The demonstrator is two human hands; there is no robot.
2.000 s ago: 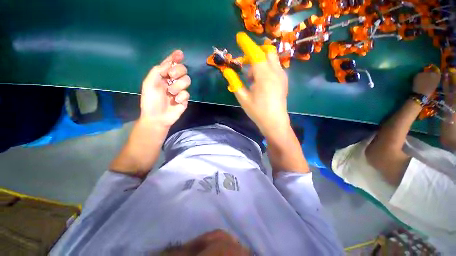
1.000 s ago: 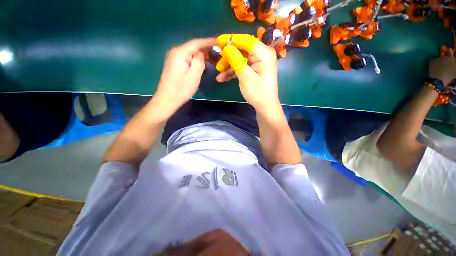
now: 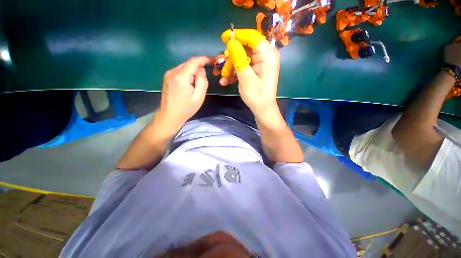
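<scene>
My right hand (image 3: pixel 257 70), with yellow finger cots on its thumb and fingers, holds an orange unit (image 3: pixel 217 67) with a dark round part. The yellow-covered fingers hide most of the unit. A thin pale tail with a darker tip (image 3: pixel 232 31) sticks up between the yellow thumb and finger. My left hand (image 3: pixel 186 88) is bare and sits just left of the unit. Its fingers are curled and its index fingertip is at the unit's left side. Whether anything lies inside the left hand is hidden.
Loose orange-and-black units with grey-white tails lie on the dark-green table (image 3: pixel 126 45) at the far right. One unit (image 3: pixel 357 44) lies nearer, its tail bent. A neighbouring person's arm (image 3: pixel 429 111) rests at the table's right. Blue stools (image 3: pixel 316 126) stand below the edge.
The left hand first came over to the unit in the right hand, then its fingertips dropped slightly. The pale tail now stands up above the yellow fingers. The view has shifted slightly.
</scene>
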